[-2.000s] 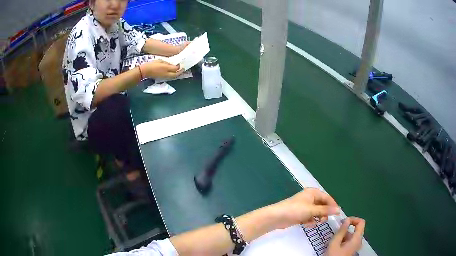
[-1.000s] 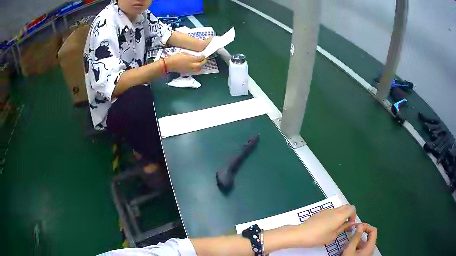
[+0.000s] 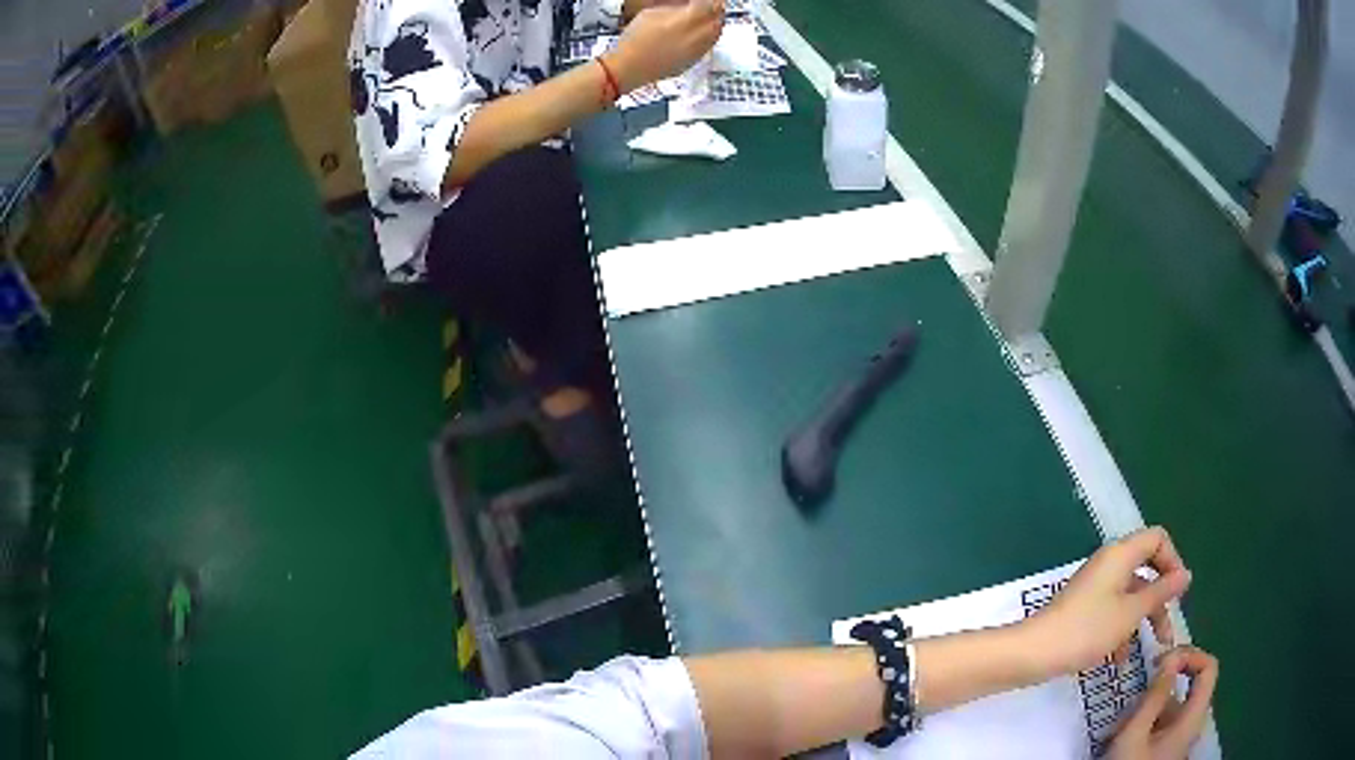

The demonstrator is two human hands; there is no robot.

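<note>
My left hand (image 3: 1112, 601), with a dotted band at the wrist, is over a white sheet (image 3: 951, 612) printed with black-outlined rectangles. Its thumb and fingertips are drawn together. My right hand (image 3: 1174, 710) is just below it, cut off by the bottom edge, with thumb and finger also close together. The hands are near each other at the sheet's right side. Anything between the fingertips is too small to tell. The left forearm and hands hide part of the sheet. A black handle-shaped unit (image 3: 840, 431) lies alone on the green bench, beyond the sheet.
A white strip (image 3: 773, 256) crosses the bench. Beyond it are a white bottle (image 3: 856, 131), a crumpled white piece (image 3: 684, 141) and printed sheets (image 3: 743, 97). A seated person's arm (image 3: 550, 112) reaches over them. A metal post (image 3: 1048, 178) stands at the bench's right edge.
The view has turned so the bench sits further right and the neighbour's face has left the picture. My hands stay close together over the sheet. The black unit lies unmoved on the bench.
</note>
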